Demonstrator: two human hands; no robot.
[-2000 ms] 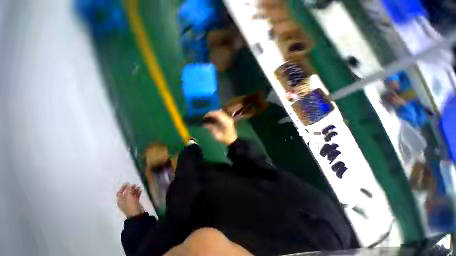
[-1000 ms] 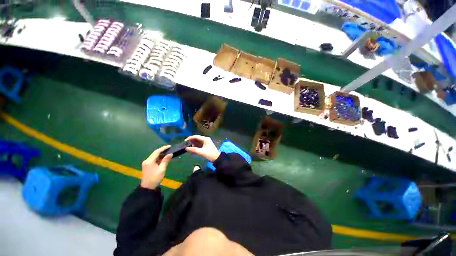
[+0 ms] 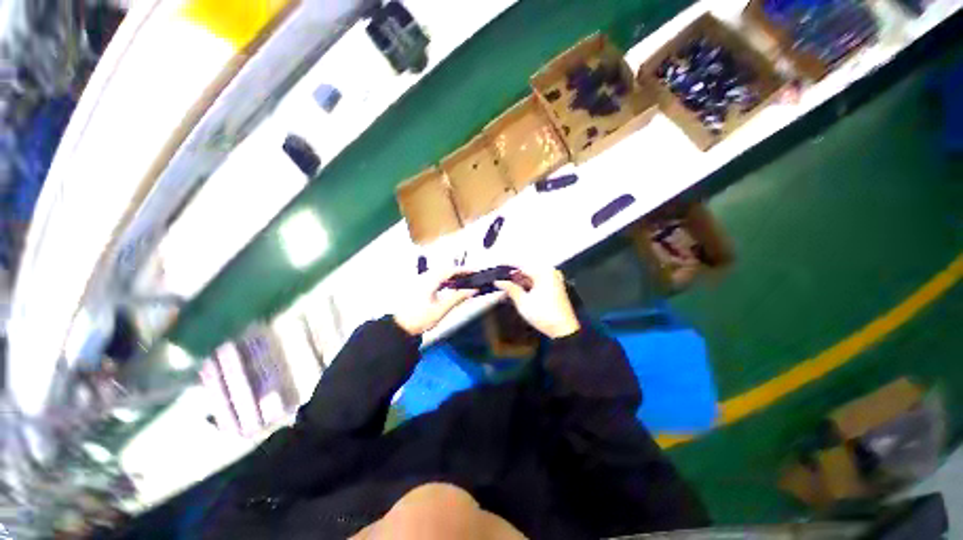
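A black handheld device (image 3: pixel 484 278) is held level between both hands at the front edge of the white bench. My left hand (image 3: pixel 428 306) grips its left end. My right hand (image 3: pixel 544 300) grips its right end, with fingers on its near side. The image is blurred, so details of the device do not show. Several dark housings lie on the bench just beyond the hands, one upright (image 3: pixel 493 232), one near the boxes (image 3: pixel 555 182) and one near the edge (image 3: pixel 612 210).
Open cardboard boxes stand along the bench's back, one with dark parts (image 3: pixel 710 90). Light-coloured rows of parts (image 3: pixel 253 382) lie on the left. Blue stools (image 3: pixel 663 378) and a cardboard box (image 3: pixel 681 248) are below the bench. A yellow line crosses the green floor.
The view has turned and come closer to the bench. Both hands, holding the black device, have moved from above the floor to the bench edge. Two seconds ago the hands were apart.
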